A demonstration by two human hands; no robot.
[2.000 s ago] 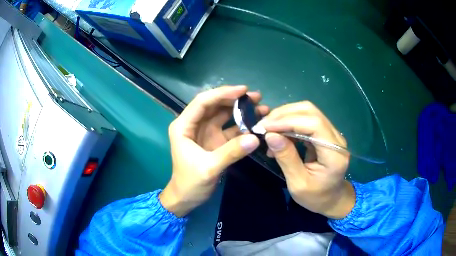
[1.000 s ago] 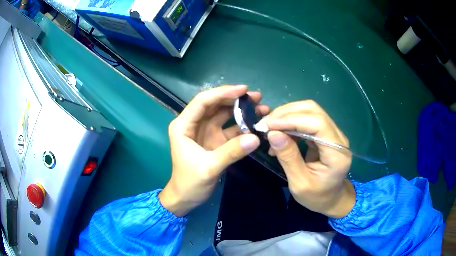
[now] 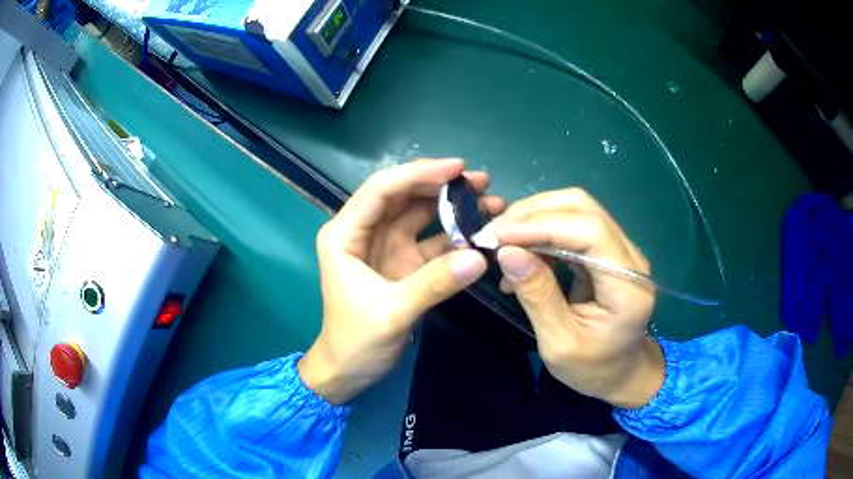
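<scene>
A black case with a shiny silvery rim (image 3: 459,213) stands tilted, nearly edge-on, above the green mat. My left hand (image 3: 379,271) holds it between thumb and fingers. My right hand (image 3: 580,285) pinches a small whitish tip (image 3: 486,239) between thumb and forefinger, at the case's lower right edge. A thin clear tube (image 3: 599,266) runs from this tip under my right fingers and curves over the mat. The fingers hide part of the case, and whether the tip touches it I cannot tell.
A blue controller box (image 3: 271,42) with a green display stands at the back. A pale machine (image 3: 122,327) with a red emergency stop and lit red switch is at left. At right are a dark tray (image 3: 795,103) with a pale post and a blue cloth (image 3: 812,267).
</scene>
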